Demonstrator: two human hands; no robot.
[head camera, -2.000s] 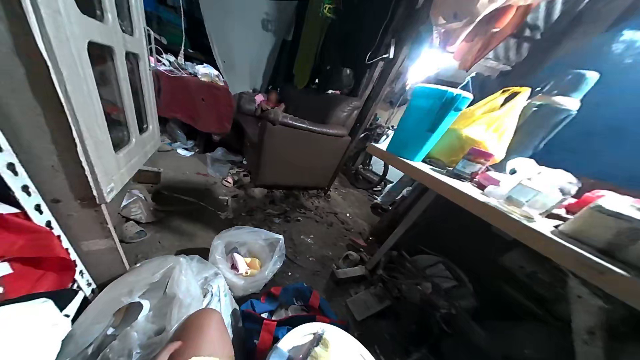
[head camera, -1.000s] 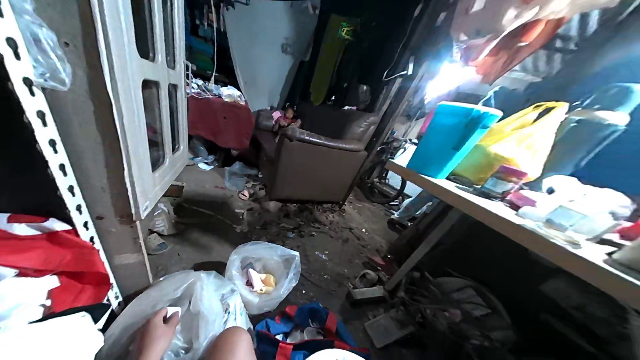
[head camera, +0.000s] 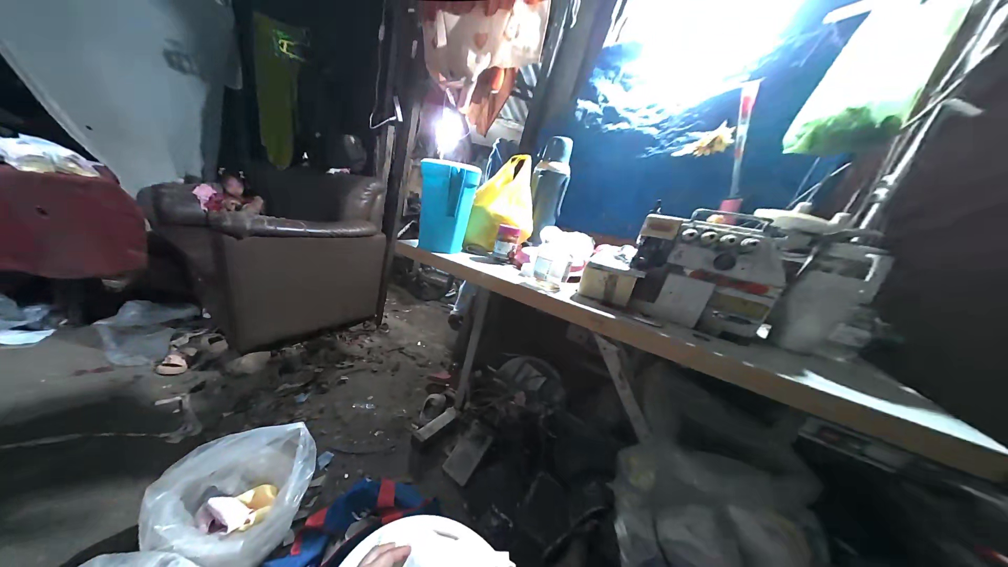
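Observation:
Only the fingertips of one hand, seemingly my left hand (head camera: 386, 556), show at the bottom edge. They lie over the left part of a round white object (head camera: 437, 539), perhaps a bowl or lid. Whether they grip anything is unclear. My right hand is out of view. Left of the white object stands an open clear plastic bag (head camera: 169, 504) with pale pink and yellow pieces (head camera: 236, 508) inside. Blue and red fabric (head camera: 370, 504) lies between bag and white object.
A wooden table (head camera: 543, 299) on the right bears an overlock sewing machine (head camera: 717, 272), a turquoise container (head camera: 447, 206), a yellow plastic bag (head camera: 504, 206) and jars. A brown armchair (head camera: 307, 283) stands behind. Debris litters the floor (head camera: 362, 378); filled sacks (head camera: 709, 496) sit under the table.
The view has swung right, bringing the sewing machine into sight. One second ago a hand was at the plastic on the left; now fingers are over the white object.

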